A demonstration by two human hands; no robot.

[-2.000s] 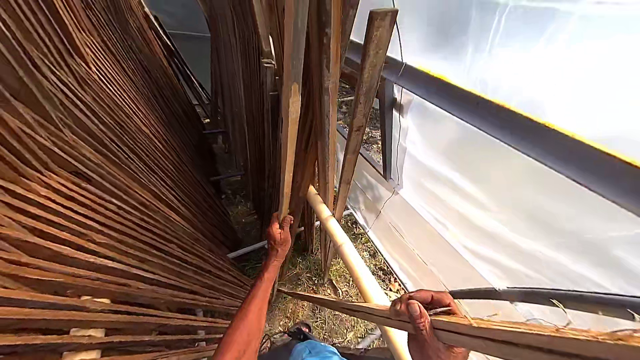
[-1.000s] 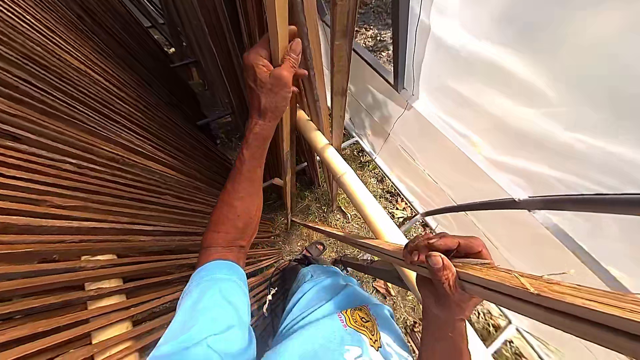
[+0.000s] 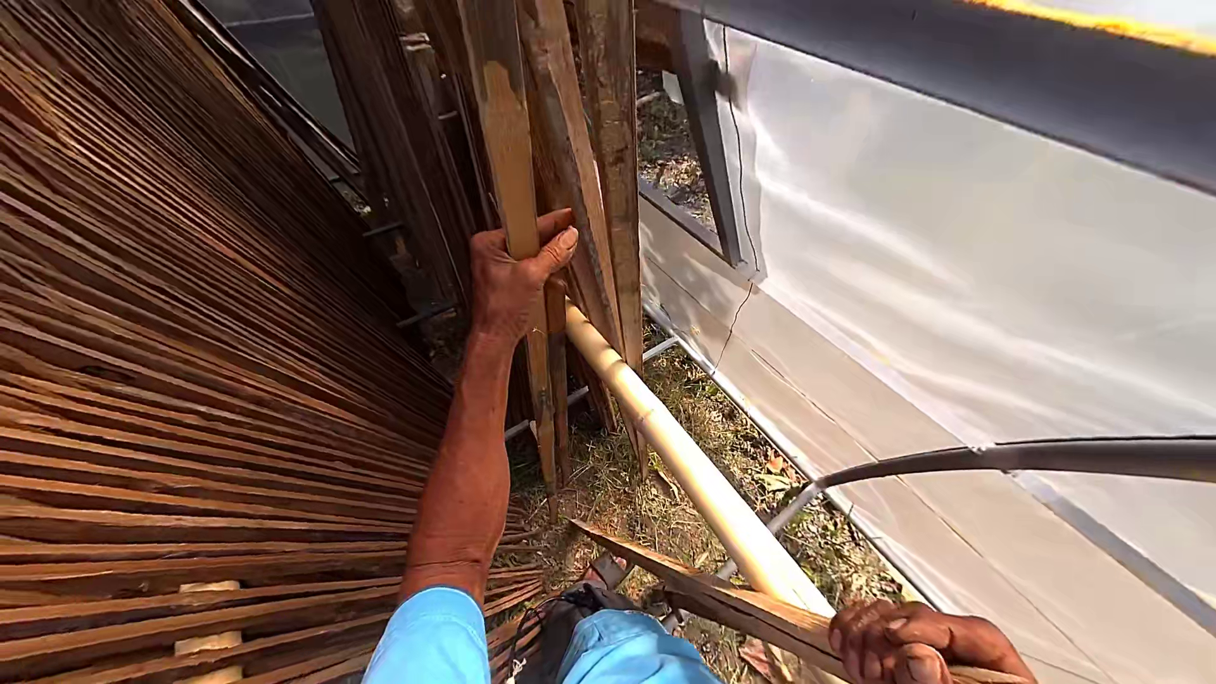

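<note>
My left hand (image 3: 518,271) is closed around an upright wooden strip (image 3: 513,142), its thumb across the near side, among other upright strips (image 3: 608,142). At the bottom right my right hand (image 3: 921,646) grips a long split wooden strip (image 3: 703,589), whose pointed end reaches left over the grass. A pale bamboo pole (image 3: 674,446) slants between my hands, from beside the upright strips down to the right hand strip, which crosses over it.
A dense fan of brown wooden strips (image 3: 190,380) fills the left side. White plastic sheeting (image 3: 997,266) hangs at the right, with a dark beam (image 3: 950,85) and a curved dark bar (image 3: 1026,458). A metal tube (image 3: 741,399) runs along the ground.
My left hand keeps hold of an upright strip, and my right hand still grips the slanting strip. The view has shifted between frames.
</note>
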